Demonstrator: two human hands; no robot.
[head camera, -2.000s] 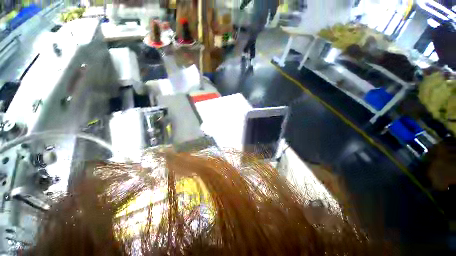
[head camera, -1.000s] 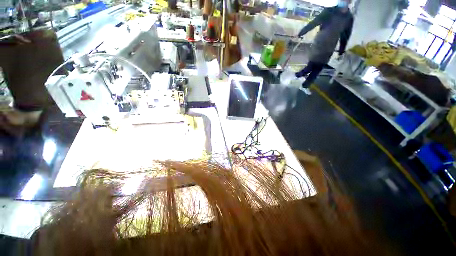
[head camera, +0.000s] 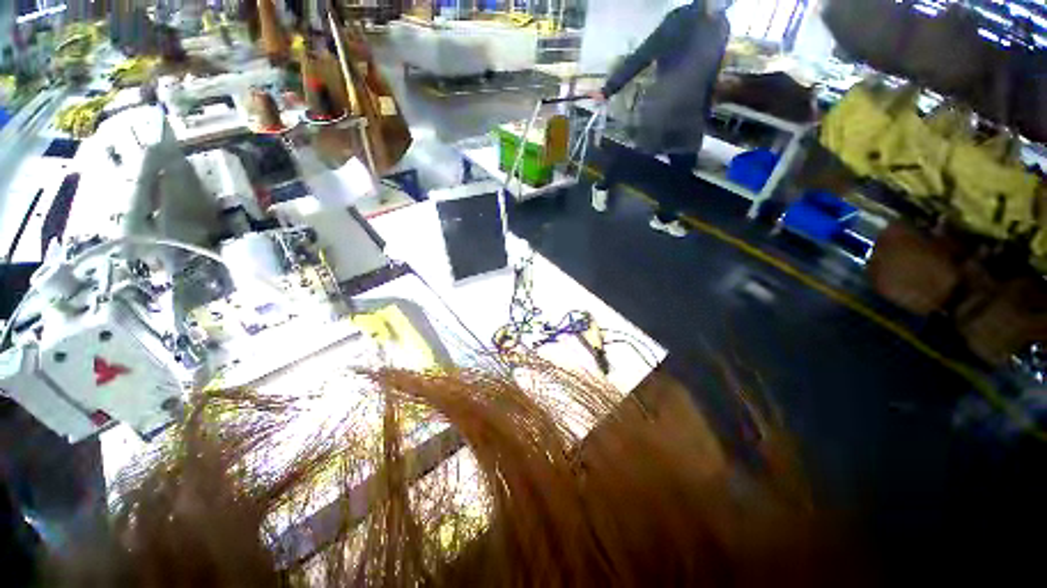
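Observation:
A large white sewing machine head (head camera: 98, 362) with a red diamond mark stands at the left over the white machine table (head camera: 551, 379). A yellow strip (head camera: 394, 330) lies at the machine's edge. A dark screen in a pale frame (head camera: 472, 234) stands upright behind a tangle of thin cables (head camera: 551, 331). Brown hair in front of the camera hides much of the near table. Neither of my hands is in view.
A person (head camera: 672, 98) in dark clothes holds a trolley with a green crate (head camera: 525, 155). A yellow line crosses the grey floor (head camera: 712, 293). Blue crates (head camera: 821, 215) and racks of yellowish pieces (head camera: 936, 161) stand at the right. Thread cones (head camera: 322, 98) stand behind the machine.
The view has turned right. The machine and screen now sit further left and lower, and more of the racks at the right shows. The person and trolley appear nearer the middle.

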